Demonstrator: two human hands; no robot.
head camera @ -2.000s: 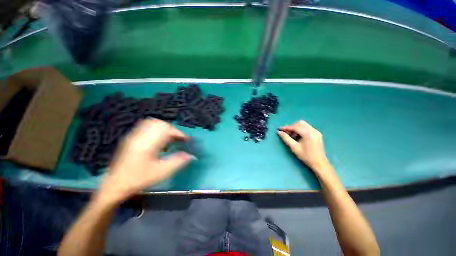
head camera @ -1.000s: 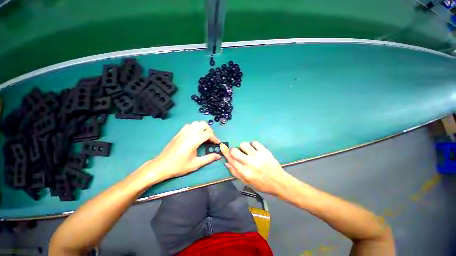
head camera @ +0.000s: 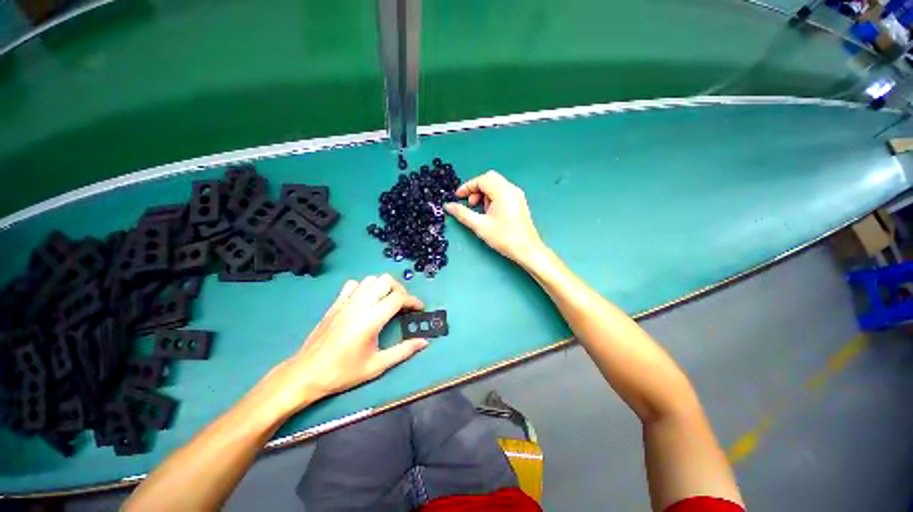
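Observation:
My left hand [head camera: 366, 330] holds a black three-hole plate [head camera: 424, 324] between thumb and fingertips on the green worktop near its front edge. The right-end hole looks filled by a dark round insert; the other two show green through them. My right hand [head camera: 491, 214] is at the right side of the pile of shiny black inserts [head camera: 411, 213], thumb and index finger close together at the pile's edge. Whether an insert is between them cannot be told. A large pile of black plates [head camera: 120, 290] lies to the left.
A metal post [head camera: 400, 80] stands behind the inserts at the pale strip. The green worktop [head camera: 651, 220] stretches right. One plate lies at the plate pile's right edge. A blue crate [head camera: 883, 296] and a cardboard box [head camera: 865, 238] are at far right.
My right hand has moved from the held plate up to the insert pile. My left hand still holds the plate. The view has shifted slightly.

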